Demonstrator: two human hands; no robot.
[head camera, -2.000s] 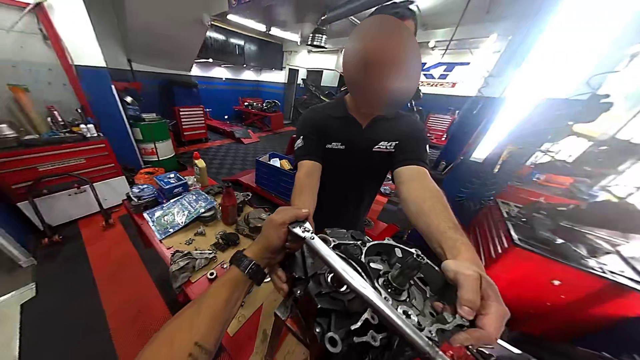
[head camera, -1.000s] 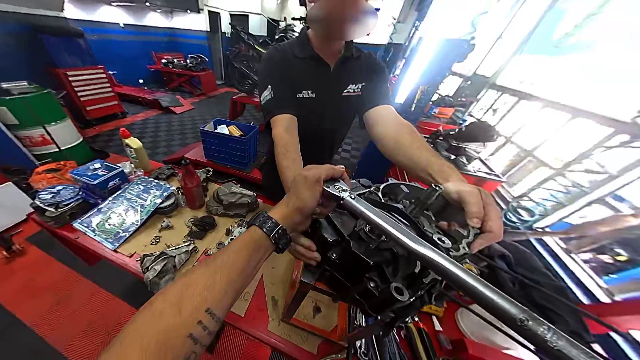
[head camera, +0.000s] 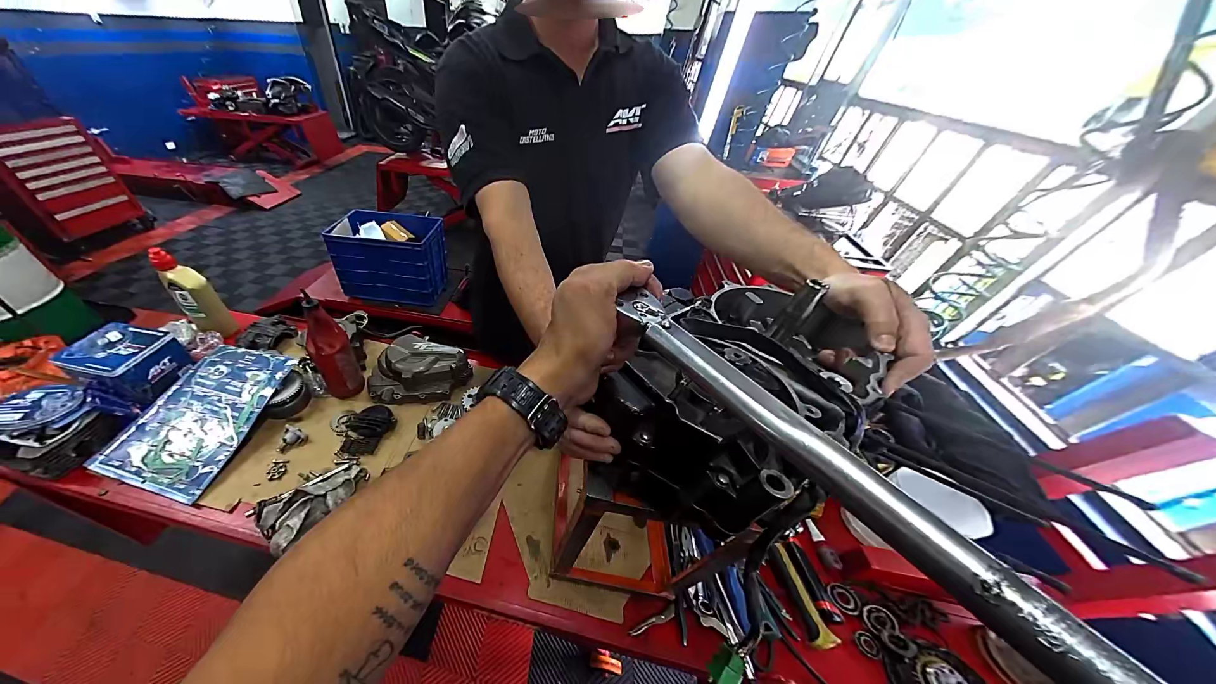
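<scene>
My left hand (head camera: 594, 328), with a black watch at the wrist, grips the head of a long steel ratchet-type wrench (head camera: 788, 427). The wrench lies slantwise over a black motorcycle engine (head camera: 703, 465), its handle leaving the view at lower right. What sits under its head is hidden. My right hand is not in view. The engine rests on an orange metal stand (head camera: 617, 579). Opposite, a co-worker in a black polo shirt (head camera: 570, 123) steadies it, one hand (head camera: 888, 328) on the right side and the other (head camera: 589, 437) low beside my wrist.
The red workbench (head camera: 513, 603) holds an engine cover (head camera: 418, 369), a red squeeze bottle (head camera: 332, 347), a packaged gasket set (head camera: 199, 418), a rag (head camera: 309, 499), pliers (head camera: 655, 617) and bearings (head camera: 879, 622). A blue crate (head camera: 385, 256) stands behind, left of the co-worker.
The view has swung right and come closer to the bench. My left hand is still on the wrench head, and the co-worker's hand is still at the engine's right side.
</scene>
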